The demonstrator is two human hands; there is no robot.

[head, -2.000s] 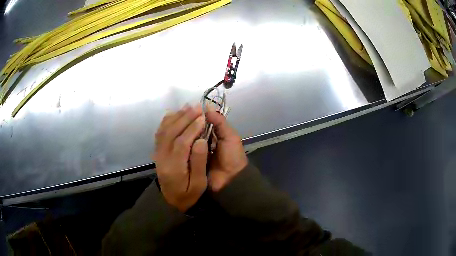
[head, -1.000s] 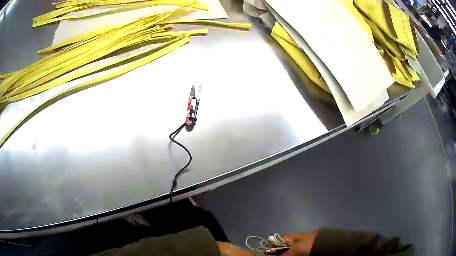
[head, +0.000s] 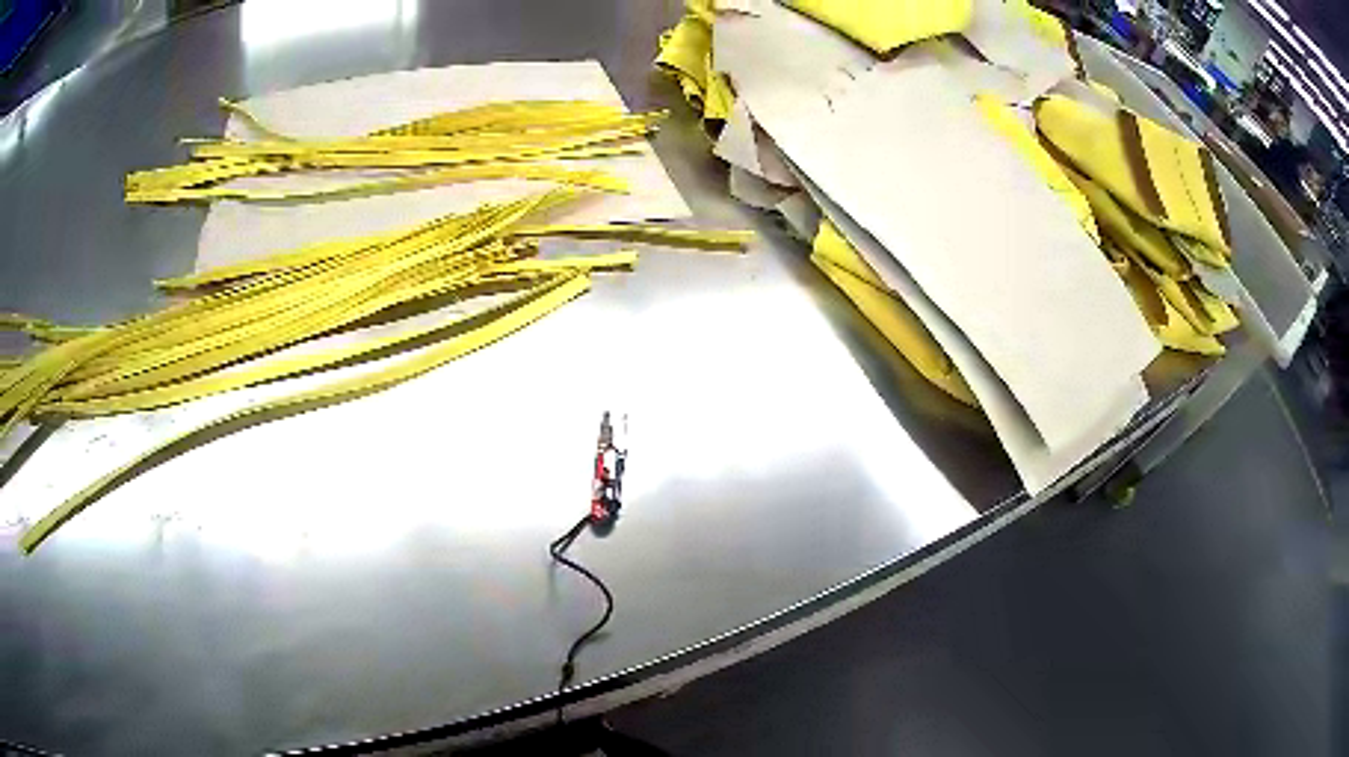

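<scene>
Red-handled thread snips (head: 607, 476) lie on the shiny metal table (head: 370, 592), with their pointed silver blades away from me. A dark cord (head: 604, 599) runs from them over the table's near edge. Beyond, a loose bundle of long yellow straps (head: 326, 323) lies on the left. A second strap bundle (head: 400, 151) lies on a white card sheet (head: 296, 237). Neither of my hands is in the picture.
Large white sheets (head: 947, 222) lie over yellow fabric pieces at the right end of the table. Folded yellow fabric (head: 1147, 178) lies beside them. The table's near edge curves up to the right, with grey floor (head: 917, 651) beyond it.
My hands, which held a thin pale cord over the table and then low by its edge, have left the picture. The view has tilted up. The snips seem to lie in the same spot.
</scene>
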